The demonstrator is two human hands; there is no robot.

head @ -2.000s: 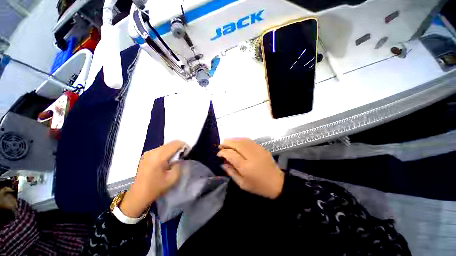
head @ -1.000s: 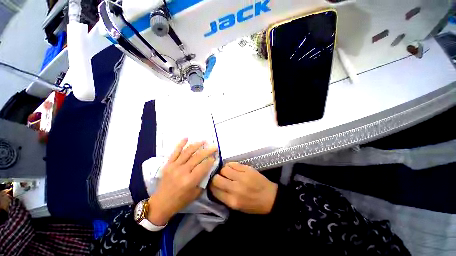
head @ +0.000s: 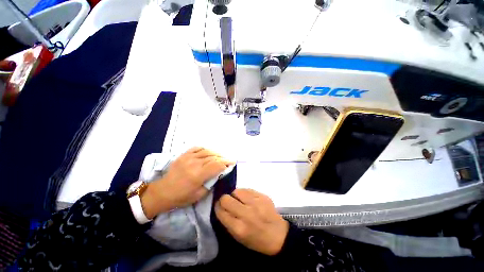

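A pale cloth panel (head: 183,234) hangs over the table's front edge, and its upper part lies on the white table below the presser foot (head: 252,119). My left hand (head: 193,178) presses and grips its edge near the table front, beside a dark navy piece (head: 227,182). My right hand (head: 252,219) pinches the navy piece just to the right and below. A narrow navy strip (head: 146,135) trails across the table to the left of the pale cloth. The parts of the cloth under my fingers are hidden.
The JACK sewing machine (head: 339,79) stands behind. A gold-edged smartphone (head: 358,151) leans on it at right. Large navy pieces (head: 58,101) lie at left beside a white rounded arm (head: 146,64). A measuring strip (head: 339,218) runs along the front edge.
The view has swung, so more of the machine head shows. My left hand has come from the upper cloth to its right edge, close to my right hand, which still grips the navy piece.
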